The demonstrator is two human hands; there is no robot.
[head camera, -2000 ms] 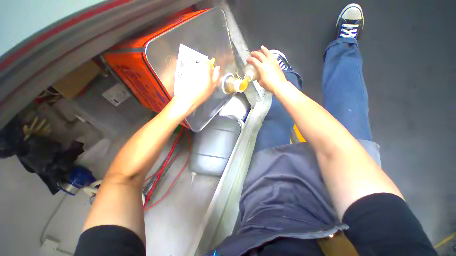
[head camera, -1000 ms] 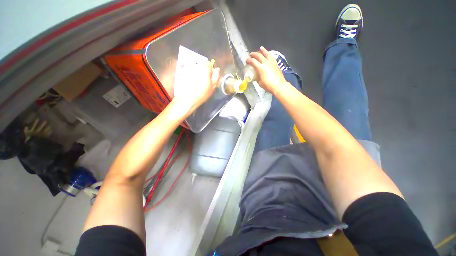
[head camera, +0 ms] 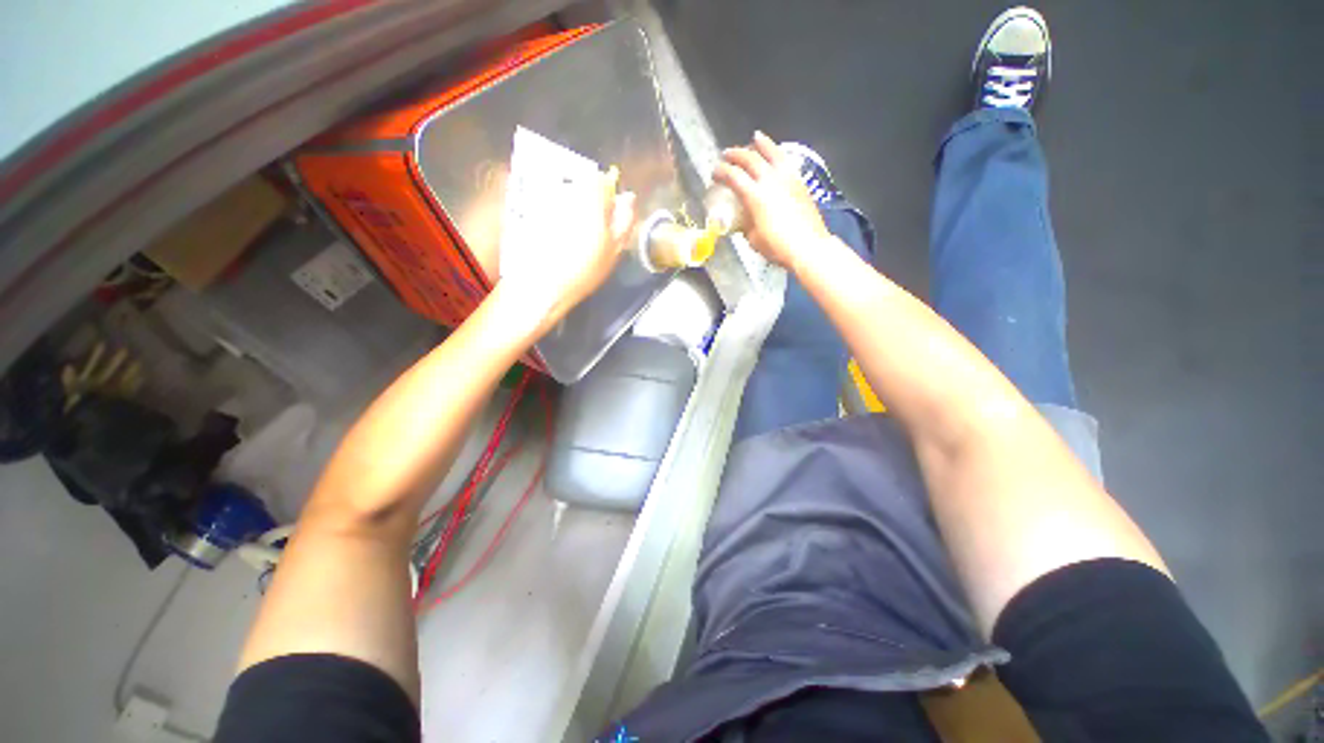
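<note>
The adhesive can (head camera: 610, 109), silver-topped with orange-red sides and a white label (head camera: 545, 182), lies tilted. Its short spout (head camera: 669, 245) has a yellow mouth pointing right. My left hand (head camera: 569, 250) is on the can's top over the label, fingers curled, with a small yellowish bit at the fingertips; what it grips is hidden. My right hand (head camera: 770, 203) is shut on the small cloudy glue bottle (head camera: 725, 212), whose opening is close to the spout's mouth. Yellow glue shows between them; the exact contact is too small to tell.
A grey jerrycan (head camera: 617, 428) stands below the can. The cabinet's metal edge (head camera: 671, 530) runs between the can and my legs. Red hoses (head camera: 482, 501), a blue-and-white item (head camera: 230, 523) and a black bag (head camera: 124, 465) lie inside. A pale door panel (head camera: 131, 66) is upper left.
My hands, the can and the bottle hold nearly the same places. The whole view has shifted very slightly.
</note>
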